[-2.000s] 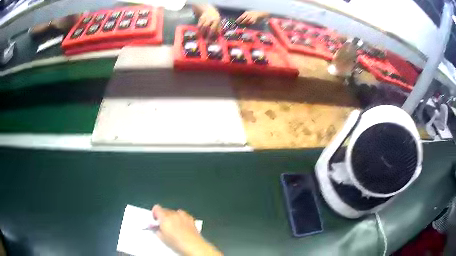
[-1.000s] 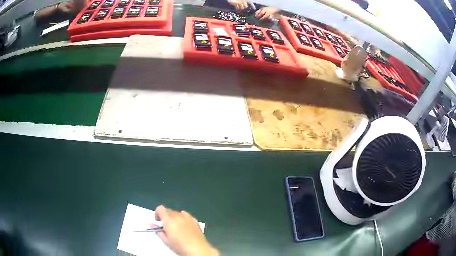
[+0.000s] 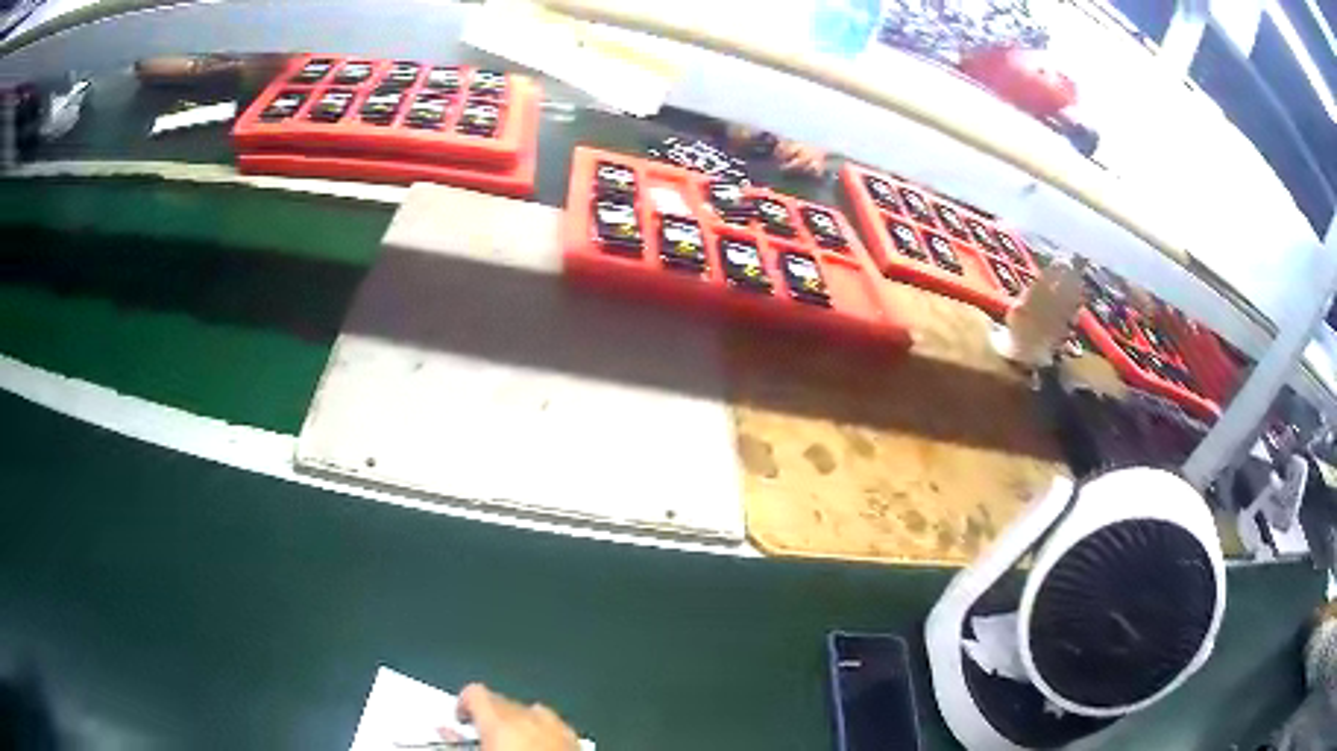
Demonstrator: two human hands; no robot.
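A white paper sheet (image 3: 393, 704) lies on the dark green mat at the bottom edge, partly cut off by the frame. One hand of mine (image 3: 516, 722), which looks like my right hand, rests over the paper's right part, cut off at the bottom edge. Thin silver tweezers (image 3: 437, 741) stick out to the left from its fingers, low over the paper. Whether their tips touch the paper cannot be told. My left hand is not in view.
A smartphone (image 3: 875, 695) and a white fan (image 3: 1122, 590) stand right of the paper. A white board (image 3: 528, 411) and a stained wooden board (image 3: 880, 455) lie beyond. Red parts trays (image 3: 733, 279) sit farther off, with another person's hand (image 3: 799, 157) behind.
The view has tilted up, so the paper, hand, phone and fan sit lower in the frame. The hand still holds the tweezers over the paper.
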